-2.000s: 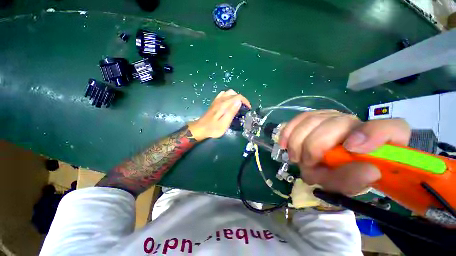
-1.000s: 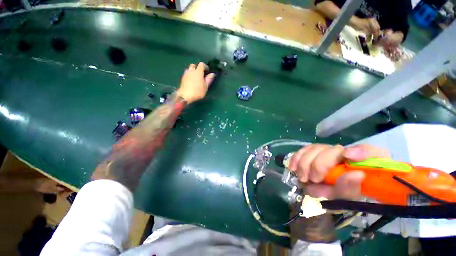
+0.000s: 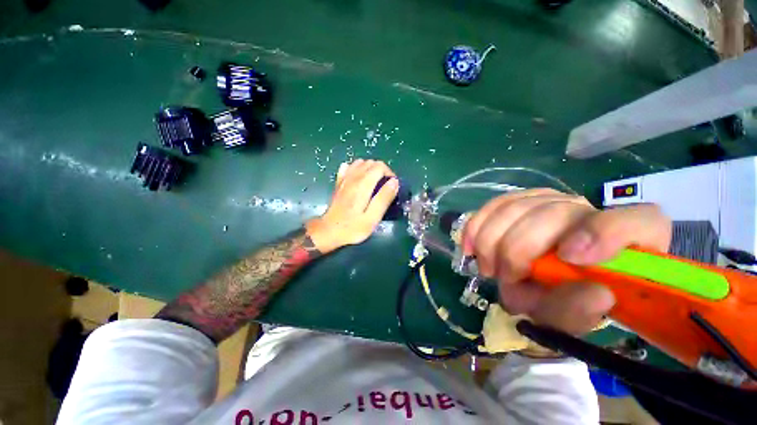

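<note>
My left hand holds a black housing, partly hidden by my fingers, against the silver nozzle head. My right hand grips the orange electric screwdriver with its lime-green strip, its tip pointing left at the housing. Cream tape wrap binds the cable and hoses below my right hand. A clear hose loops above the nozzle. Whether a screw is at the tip cannot be seen.
Several black finned housings lie at upper left on the green surface. Tiny bright specks lie beyond my left hand. A blue round unit with a pale lead lies farther up. A grey post and white box are at right.
My left hand has come back from the far part of the surface to the nozzle, now with a black housing. The view has tilted down. The blue unit lies farther right than two seconds ago.
</note>
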